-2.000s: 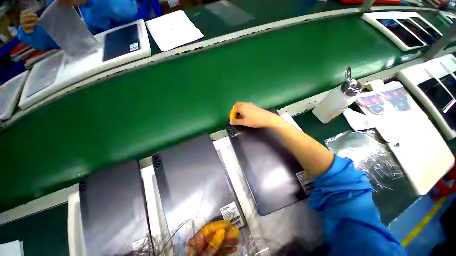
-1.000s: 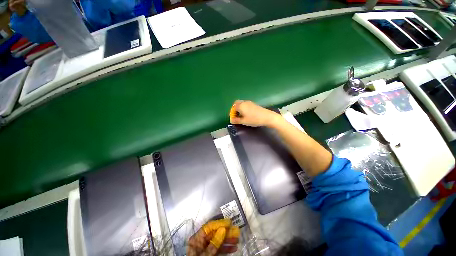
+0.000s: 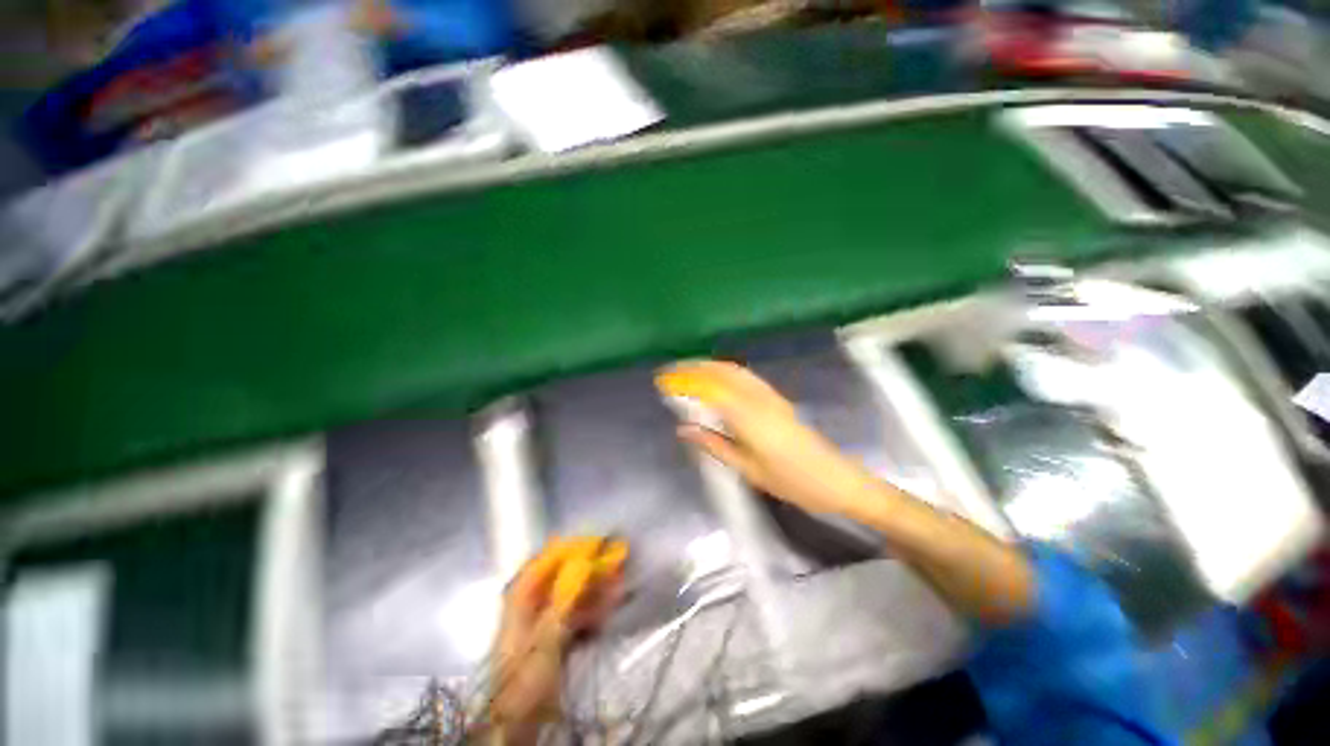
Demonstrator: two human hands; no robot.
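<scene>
The frame is blurred. Three dark grey tablets lie back up in a white foam tray (image 3: 511,474) near me: a left tablet (image 3: 401,539), a middle tablet (image 3: 605,452) and a right tablet (image 3: 817,372). My left hand (image 3: 562,598), with yellow-orange finger cots, is over the lower left part of the middle tablet, fingers bent together. My right hand (image 3: 744,430), also with finger cots, is over the gap between the middle and right tablets. Whether either hand holds anything is too blurred to tell. Thin clear film strands show at the bottom centre.
A green conveyor belt (image 3: 584,277) runs beyond the tray. Crinkled clear film (image 3: 1065,496) and a long white sheet (image 3: 1225,481) lie at right. A white tray with dark tablets (image 3: 1152,161) is far right. A person's blue sleeve (image 3: 452,29) shows across the belt, near a white sheet (image 3: 576,99).
The view has shifted and blurred. My right hand has left the right tablet's top corner and moved towards the middle tablet. My left hand has moved up from the middle tablet's label area.
</scene>
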